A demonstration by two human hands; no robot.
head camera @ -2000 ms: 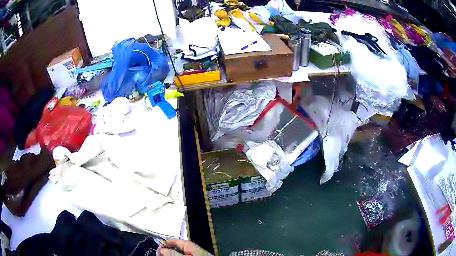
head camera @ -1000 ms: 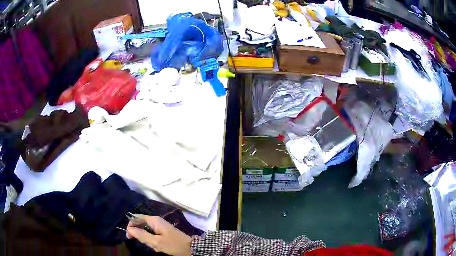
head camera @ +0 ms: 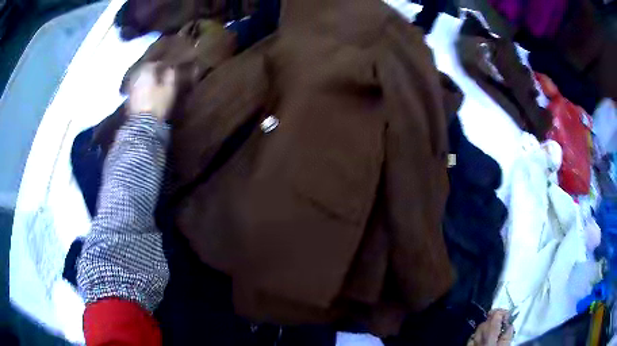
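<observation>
A brown jacket (head camera: 304,182) fills the middle of the view, with a seam down its front. A small shiny metal button (head camera: 269,124) shows on it. My left hand (head camera: 153,88) is at the jacket's upper left part, back up and blurred; its fingers are lost against the brown cloth, so its grip cannot be told. My right hand (head camera: 494,329) is at the bottom right, partly cut off by the frame edge. It pinches a small thin metallic tool (head camera: 509,316), perhaps snips, over the dark pile.
Navy garments (head camera: 473,196) lie beneath and around the jacket, with a small pale mark at its right edge. White cloth (head camera: 534,223) lies to the right, with a red plastic bag (head camera: 572,145) beyond. Another brown piece (head camera: 497,81) is at the upper right. The white-covered table edge (head camera: 34,223) curves along the left.
The view has swung left, from the side table and floor to the brown jacket. My left hand has come into view. My right hand is now at the bottom right, still with the tool.
</observation>
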